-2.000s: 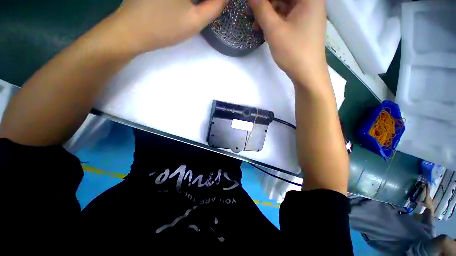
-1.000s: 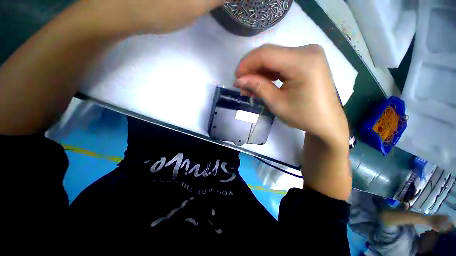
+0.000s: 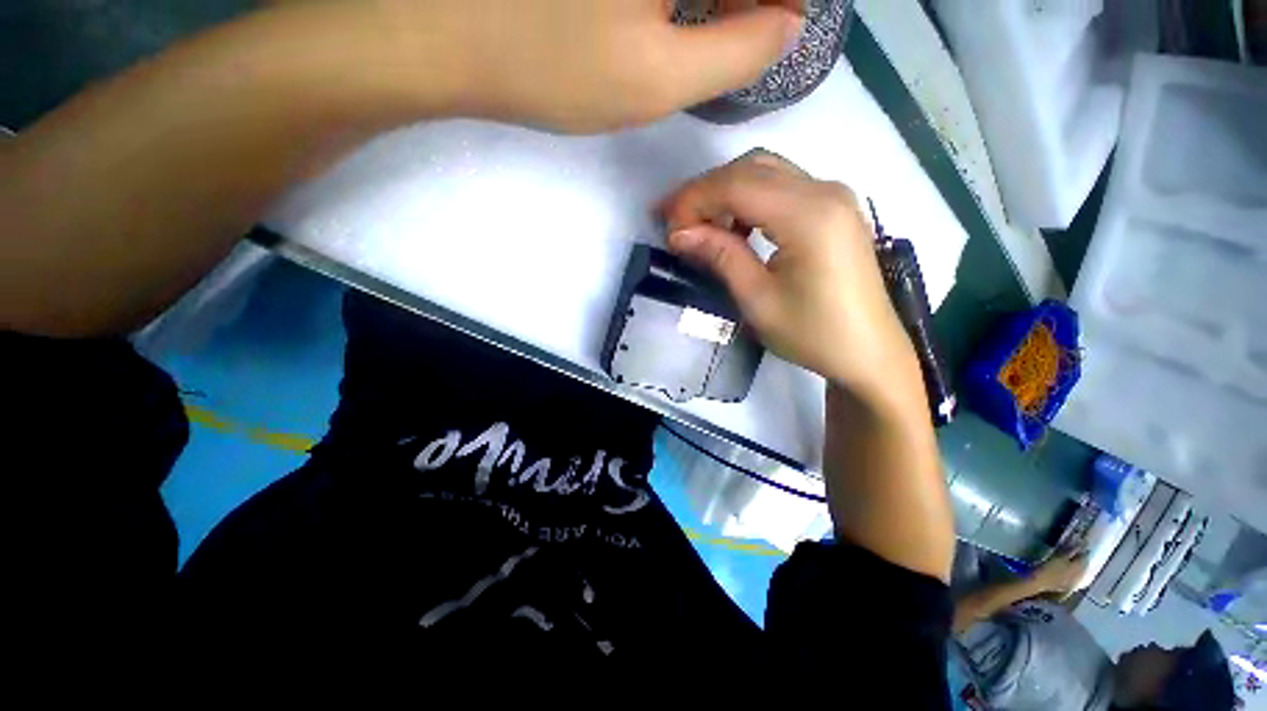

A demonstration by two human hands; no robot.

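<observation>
The flat black device (image 3: 664, 350) lies on the white sheet (image 3: 473, 222) at the bench's front edge, with a white label and a thin band round its right part. My right hand (image 3: 785, 257) is over its thick far edge, thumb and finger pinched together; whether they hold a screw is too small to tell. My left hand (image 3: 625, 56) reaches across the near side of the round grey dish (image 3: 785, 86) of silver screws; its fingertips are blurred, and any screw in them cannot be made out. The black electric screwdriver (image 3: 914, 327) lies right of my right wrist, partly hidden.
A blue bin (image 3: 1025, 372) of orange rubber bands is on the right. White foam trays (image 3: 1167, 278) stand beyond it. A black cable (image 3: 750, 461) runs below the bench edge. Another person's arm (image 3: 1021, 586) and head are at the lower right.
My right hand has come back from the dish to the device. My left hand stays by the dish. The screwdriver now shows beside my right wrist, and the view has shifted slightly.
</observation>
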